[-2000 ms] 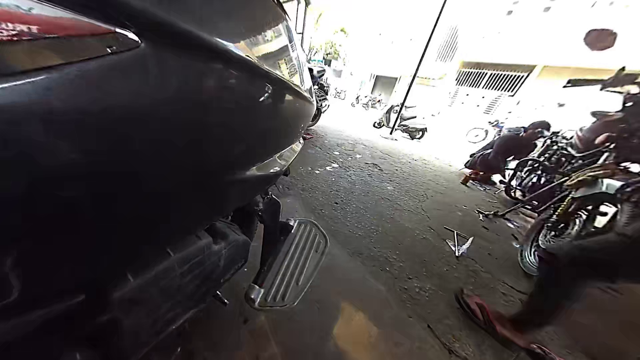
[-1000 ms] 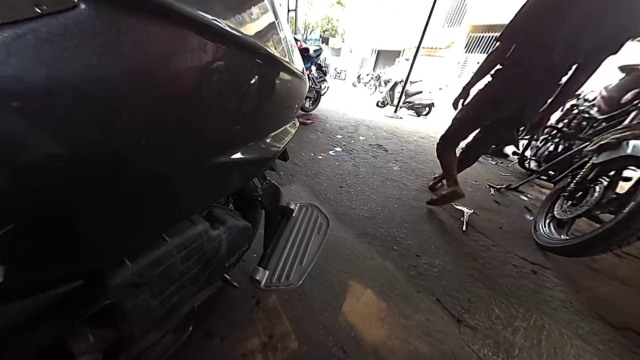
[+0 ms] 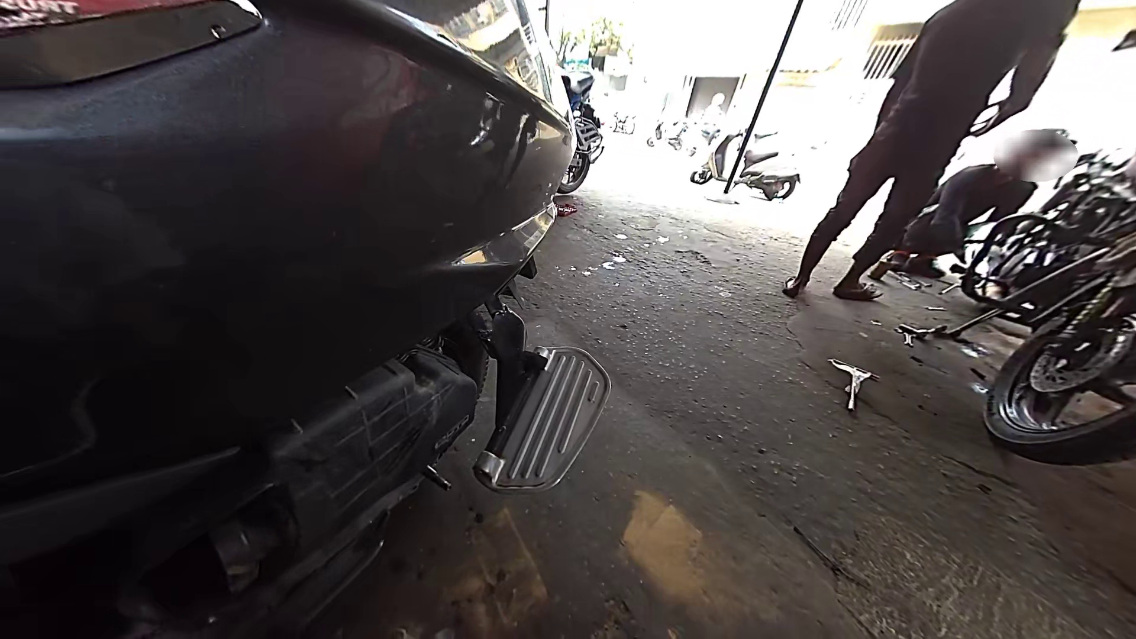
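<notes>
Neither my left hand nor my right hand shows in the head view. The dark glossy side panel of a scooter [image 3: 293, 195] fills the left of the view, close to me. Below it is a black ribbed plastic engine-side cover [image 3: 373, 426]. A ridged metal footrest [image 3: 550, 422] is folded out from the scooter, above the floor. A small metal stub [image 3: 437, 477] sticks out beside the cover. At the upper left corner, part of a red and grey trim piece [image 3: 124, 44] bears writing.
A metal tool [image 3: 855, 382] lies on the rough floor. At right, a person [image 3: 932, 133] stands near a crouching person [image 3: 967, 204] and parked motorcycles [image 3: 1056, 382]. A thin dark pole [image 3: 763, 98] stands before a light scooter [image 3: 750, 167]. Another motorcycle [image 3: 581, 133] is behind the panel.
A person's leg at the lower right two seconds ago is gone from there; a walking person one second ago now stands farther off, beside the crouching person.
</notes>
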